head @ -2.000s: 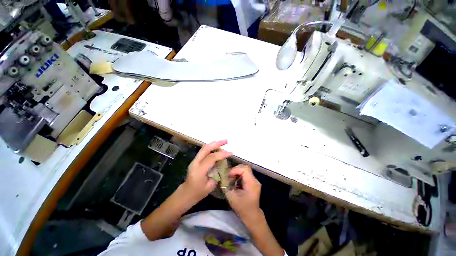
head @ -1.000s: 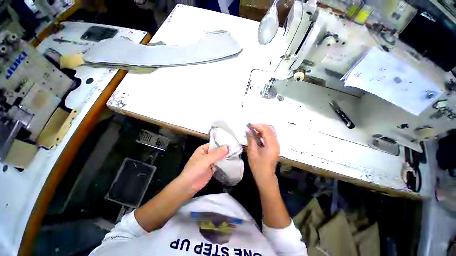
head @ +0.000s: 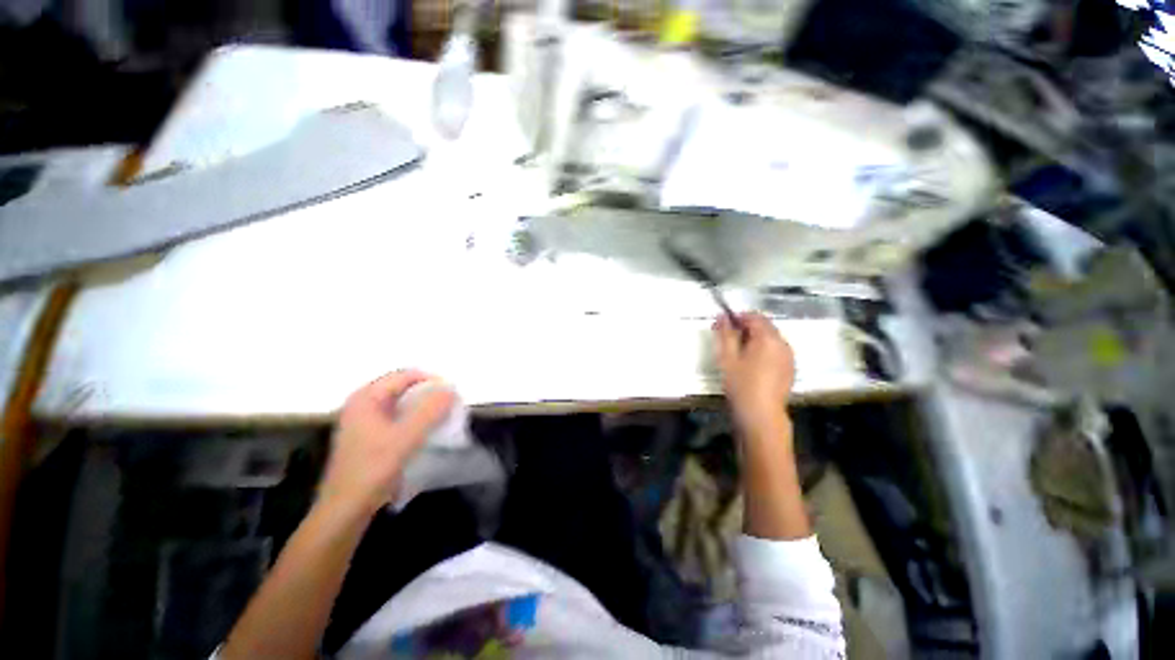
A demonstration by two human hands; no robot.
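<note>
The frame is blurred. My left hand (head: 387,432) holds a small pale grey cloth piece (head: 451,475) that hangs below the table's front edge. My right hand (head: 755,368) is over the front part of the table, its fingertips closed on a slim dark tool (head: 738,322). Dark thread snips (head: 692,264) lie on the machine bed just beyond these fingers. The blur hides whether the snips and the tool in my fingers touch or are separate.
The cream-white sewing machine (head: 619,110) stands beyond the table, with a white paper sheet (head: 773,168) on its arm. The lamp head (head: 454,88) is left of it. Long pale grey curved pieces (head: 219,194) lie at the left. Khaki cloth (head: 696,522) is heaped below the table edge.
The view has swung to the right. My right hand has moved away from the cloth, rightwards to the snips. My left hand still holds the cloth, now lower beside the table edge.
</note>
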